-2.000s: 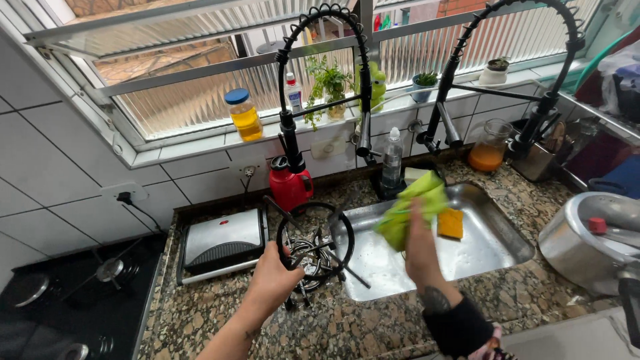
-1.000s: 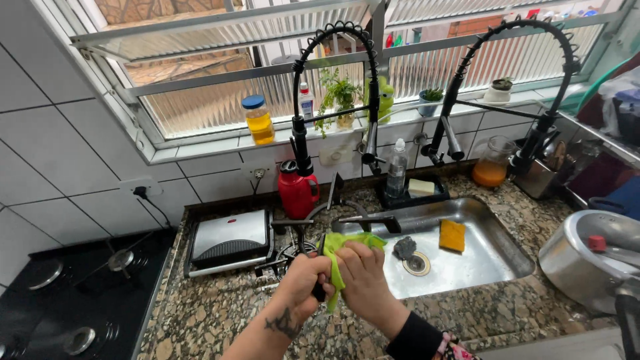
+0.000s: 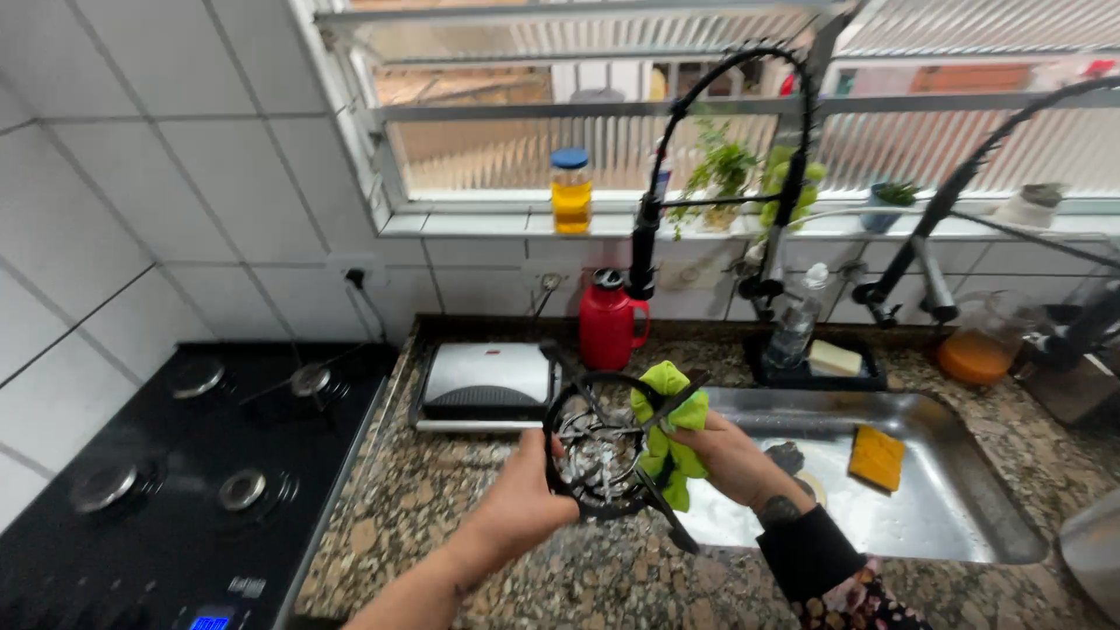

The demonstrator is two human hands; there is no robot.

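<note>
A black round stove pan support with radiating arms is held over the granite counter, just left of the sink. My left hand grips its ring at the left side. In my right hand is a bright green cloth, wrapped around one of the support's arms. Through the ring, shiny metal wire pieces show on the counter; their exact form is unclear. My right fingers are partly hidden by the cloth.
A black cooktop lies left, a sandwich grill and red thermos jug behind. The steel sink holds a yellow-orange sponge and dark scouring pad. Black spring faucets arch above; a soap tray sits behind the sink.
The green cloth, over the sink in the oldest frame, is now on the pan support. Since one second ago, my hands have moved apart and the ring faces the camera. The view has shifted left.
</note>
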